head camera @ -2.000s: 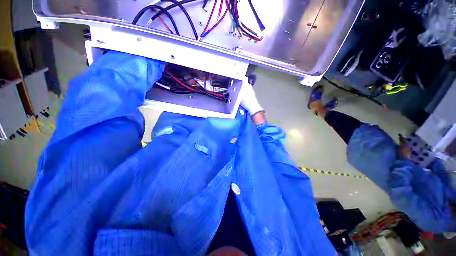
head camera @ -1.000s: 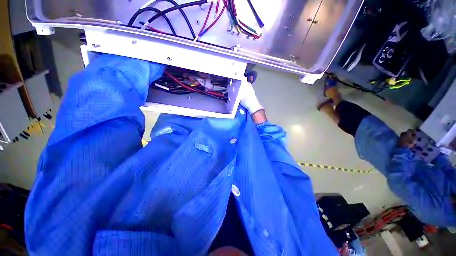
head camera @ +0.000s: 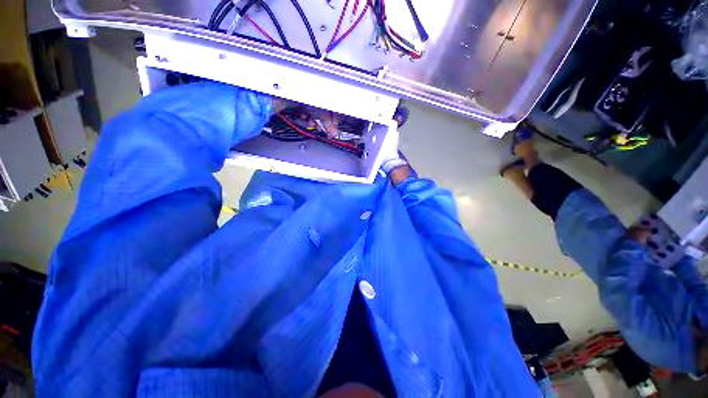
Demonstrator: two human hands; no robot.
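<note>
The white side compartment [head camera: 310,169] is an open box along the near edge of the large pale metal cabinet [head camera: 466,102]. Red and black wires [head camera: 310,128] lie inside it, towards its right end. My left hand [head camera: 284,104] reaches into the compartment; only a little bare skin shows past the blue cuff, and the fingers are hidden under the upper flange. My right hand [head camera: 394,162], in a white glove, is at the outside of the right end plate, mostly hidden behind it. Whether either hand holds something cannot be seen.
Red and black cables [head camera: 287,27] lie in the cabinet tub. Another person's blue sleeve [head camera: 594,229] and legs are at the right, near a holed plate [head camera: 660,242]. Tools and yellow-green wires [head camera: 629,141] lie on the dark bench at upper right. Grey boxes stand at far left.
My left cuff has shifted right within the compartment, baring some skin and the box's left inside. My right hand has moved up, and less glove shows. The cabinet sits slightly further right in view.
</note>
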